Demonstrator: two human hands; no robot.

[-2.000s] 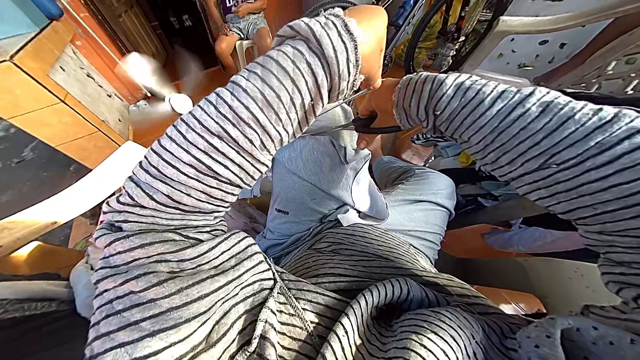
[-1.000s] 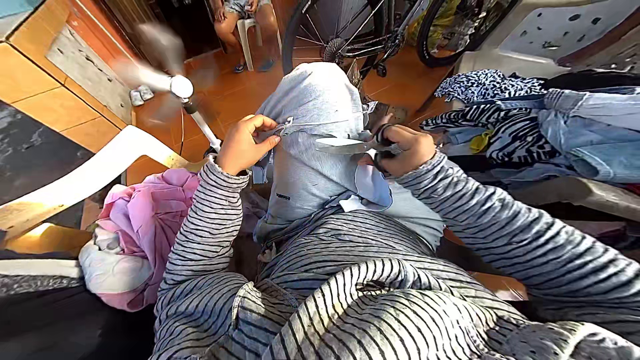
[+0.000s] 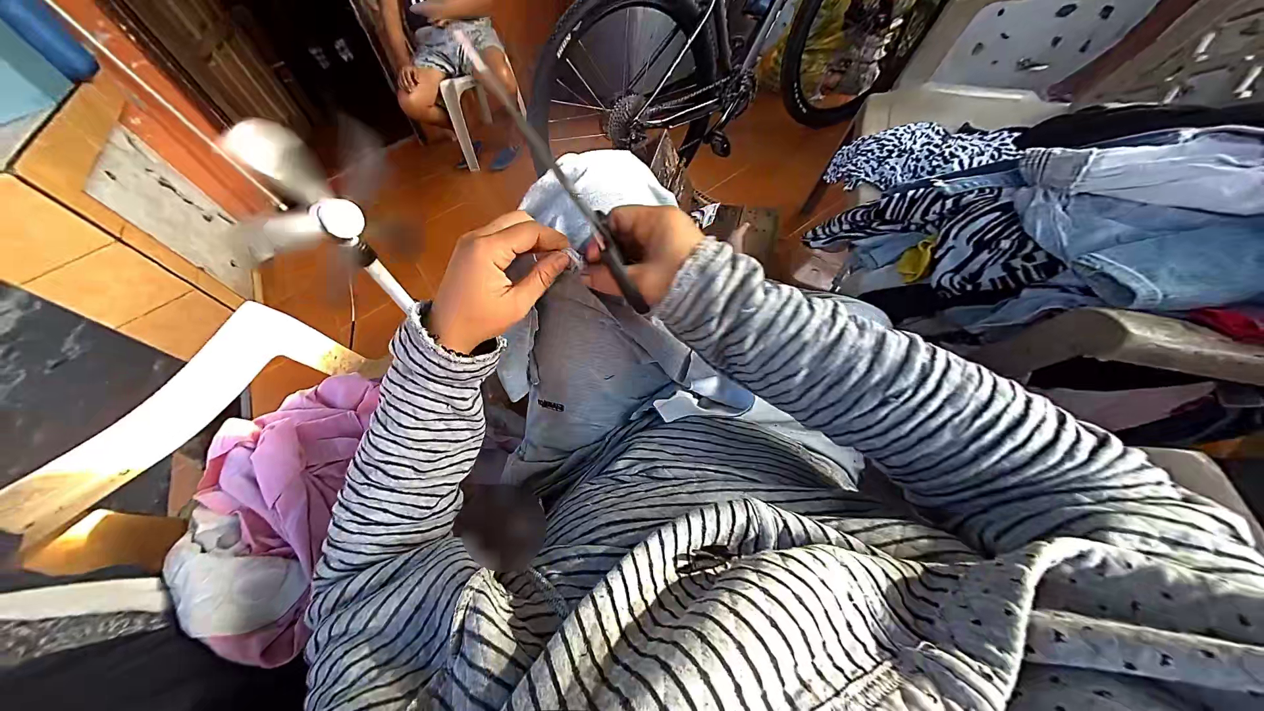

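Note:
Light blue denim cloth (image 3: 592,365) lies over my lap and knees. My left hand (image 3: 504,281) pinches a small bit of frayed cloth or thread between thumb and forefinger above it. Close beside it, my right hand (image 3: 647,252) is closed around a pair of scissors (image 3: 563,173), whose long blades point up and to the left, away from the cloth. Some fingertips of my right hand are near the same frayed bit; whether they grip it cannot be told.
A blurred fan (image 3: 341,219) stands at the left, near a white plastic chair arm (image 3: 197,405). Pink cloth (image 3: 296,459) lies below it. Folded clothes (image 3: 1096,207) cover a chair at the right. A bicycle (image 3: 632,99) and a seated person (image 3: 449,59) are ahead.
The scissors, level over the denim one second ago, now point up and left. My hands have come together from apart. Two seconds ago they were together farther forward.

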